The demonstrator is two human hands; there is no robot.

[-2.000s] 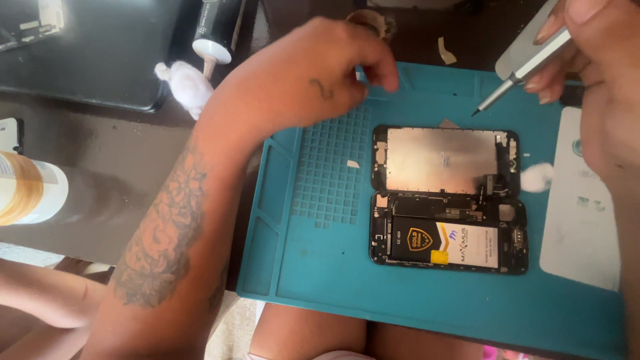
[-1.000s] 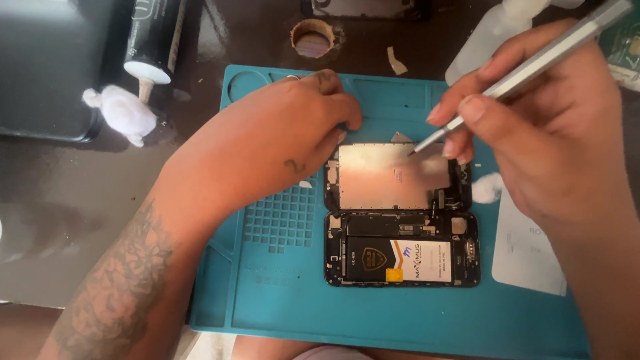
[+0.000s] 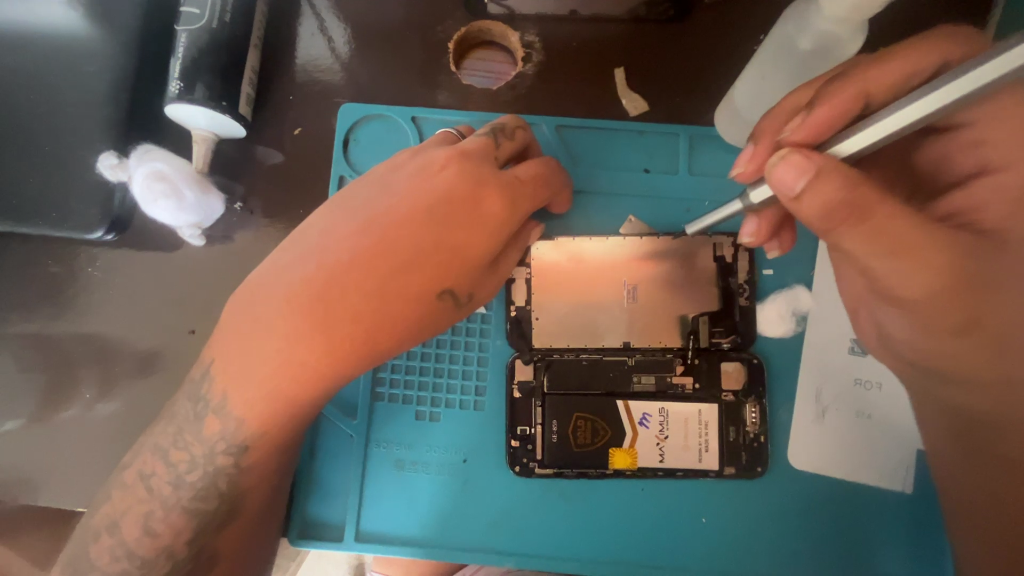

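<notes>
An opened smartphone lies on a teal silicone repair mat (image 3: 608, 524). Its screen assembly (image 3: 600, 296), metal back up, is above the phone body (image 3: 532, 456), which holds a battery (image 3: 680, 436) with printed writing. My right hand (image 3: 864, 176) grips a silver precision screwdriver (image 3: 904, 116), its tip at the screen assembly's upper edge, near a small metal piece (image 3: 635, 226). My left hand (image 3: 456, 208) rests over the mat with curled fingers at the assembly's upper left corner; whether the fingertips hold anything is hidden.
Beyond the mat lie a tape roll (image 3: 486, 56), a torn strip (image 3: 631, 92) and a translucent bottle (image 3: 788, 68). A black glue tube (image 3: 216, 64) touches cotton (image 3: 172, 192) at left. More cotton (image 3: 786, 310) and a white card (image 3: 848, 400) lie right of the phone.
My right hand has brought the screwdriver tip down to the screen assembly's upper edge. My left hand has come to the assembly's upper left corner. The view has shifted.
</notes>
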